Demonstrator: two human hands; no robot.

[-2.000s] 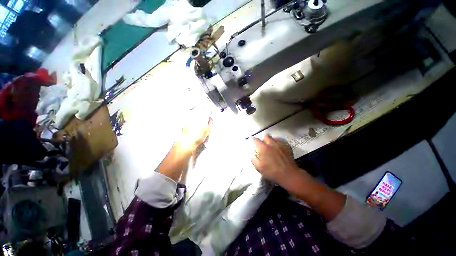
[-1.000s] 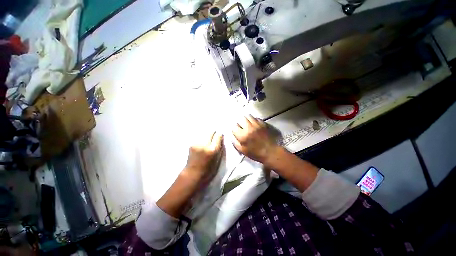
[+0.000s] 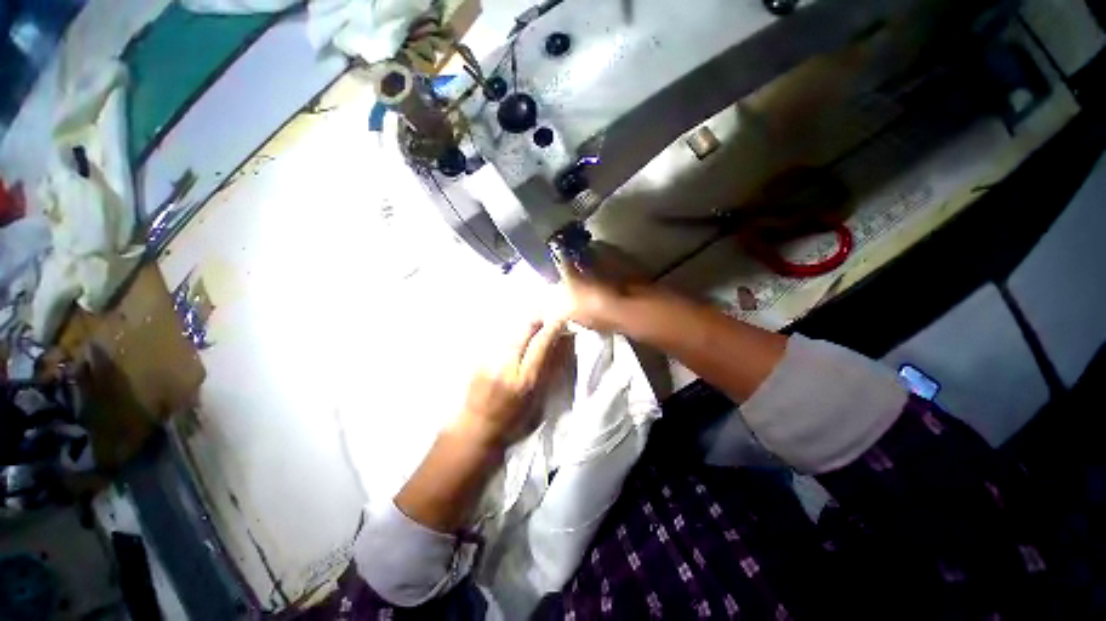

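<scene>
White fabric (image 3: 570, 485) runs from under the sewing machine head down to my lap; its upper part is overexposed and its edges are lost in glare. My left hand (image 3: 509, 382) lies on the fabric just below the machine head, fingers pointing toward the needle area. My right hand (image 3: 591, 295) is at the machine head, its fingertips hidden in glare and behind the head's lower parts. The sewing machine (image 3: 631, 61) has dark round knobs on its front. The needle and presser foot cannot be made out.
Scissors with a red loop handle (image 3: 815, 249) lie right of the machine head on the bed. A phone (image 3: 919, 382) is at the lower right. Brown cardboard (image 3: 140, 364) and crumpled white cloth (image 3: 79, 206) are at the left. A green surface (image 3: 188, 61) is at the far left.
My right hand has moved up to the machine head. My left hand stays on the fabric below it. The view has shifted, and more of the cloth near my lap is bunched.
</scene>
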